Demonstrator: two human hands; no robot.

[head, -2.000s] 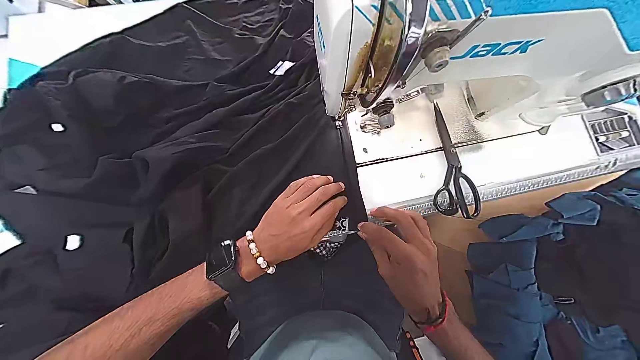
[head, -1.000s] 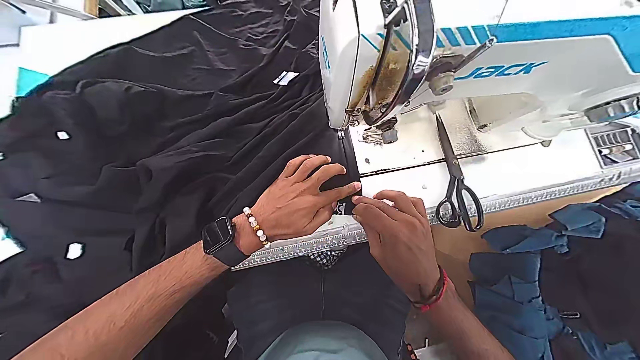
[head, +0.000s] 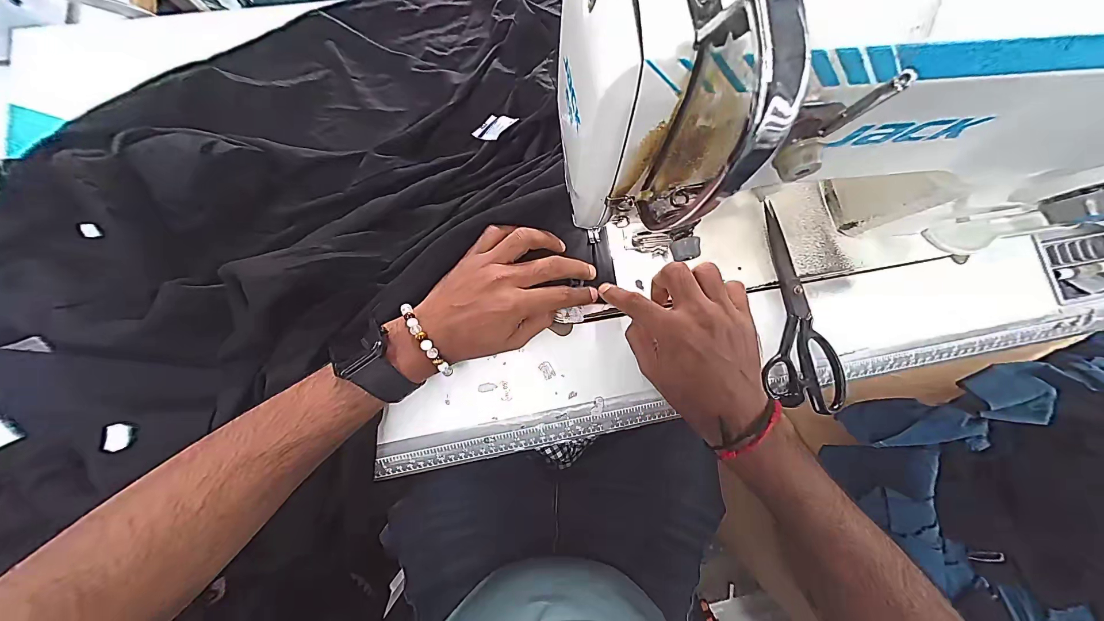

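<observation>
Black fabric (head: 285,190) lies in folds across the left of the sewing table and runs under the needle area of a white Jack sewing machine (head: 906,129). My left hand (head: 492,302), fingers spread, presses on the fabric's edge just in front of the presser foot (head: 593,235). The index fingertip of my right hand (head: 690,336) touches the same edge close to my left fingertips; its other fingers are curled. Whether the right hand pinches any cloth is hidden. Black-handled fabric shears (head: 800,328) lie on the machine bed to the right of my right hand.
A measuring tape strip (head: 526,435) runs along the table's front edge. Blue and dark cloth pieces (head: 914,483) are heaped at the lower right. Small white labels or scraps (head: 118,437) dot the black fabric. The machine head rises beyond my hands.
Both hands have moved away from the table's front edge toward the presser foot, with the fabric's edge. More of the white table front now shows. The shears have stayed on the bed.
</observation>
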